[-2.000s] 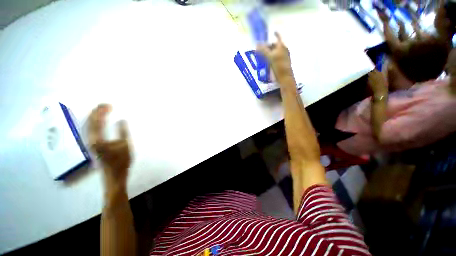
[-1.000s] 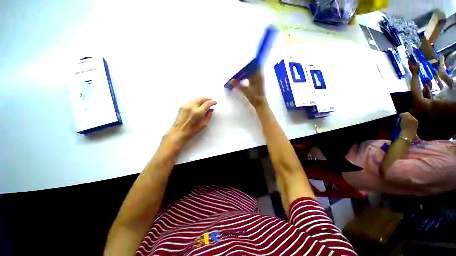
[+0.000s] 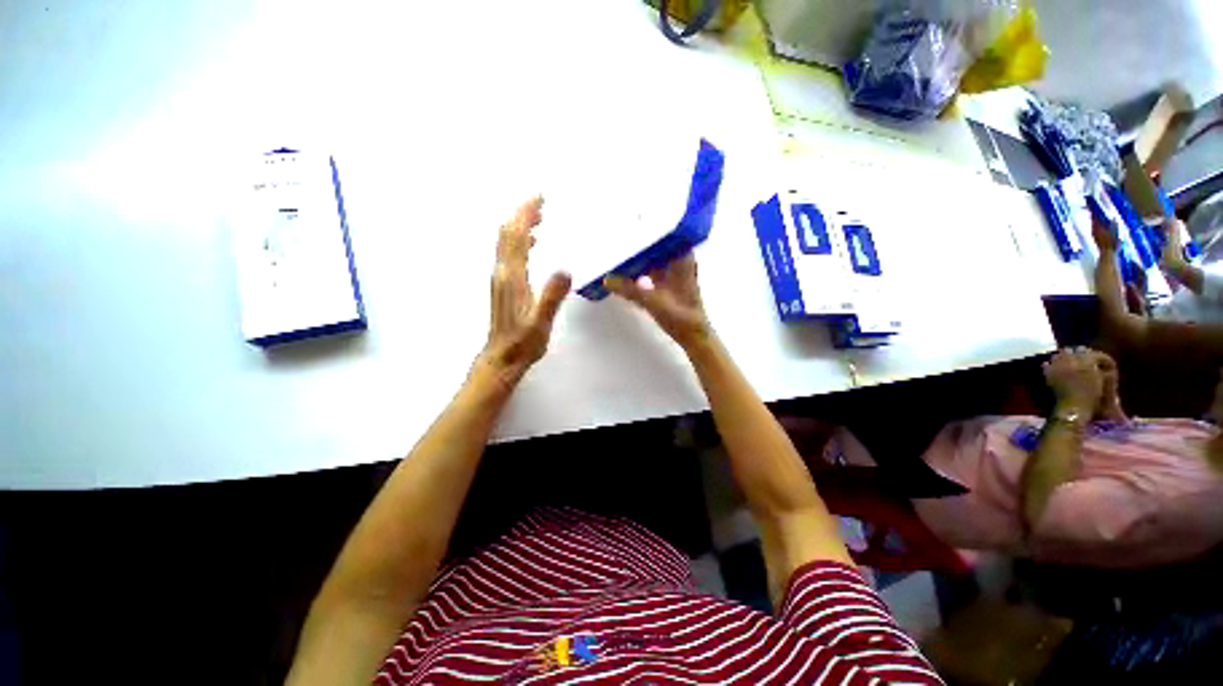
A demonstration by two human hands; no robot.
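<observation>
My right hand holds a slim retail box by its lower end, tilted above the white table. Its blue side and end show; its white face blends with the bright table. My left hand is open and empty just left of the held box, fingers spread and pointing up. Another retail box lies white face up on the table at the left. Waiting boxes lie overlapping right of my right hand, with dark blue picture panels up.
The white table's near edge runs below my hands. A yellow bag and a clear plastic bag lie at the back right. A co-worker in pink sits at the right. Loose blue-white goods lie near another person's hands.
My right hand first reached to the waiting boxes, then brought one box back to the middle. My left hand moved from the left box towards it and has opened upward.
</observation>
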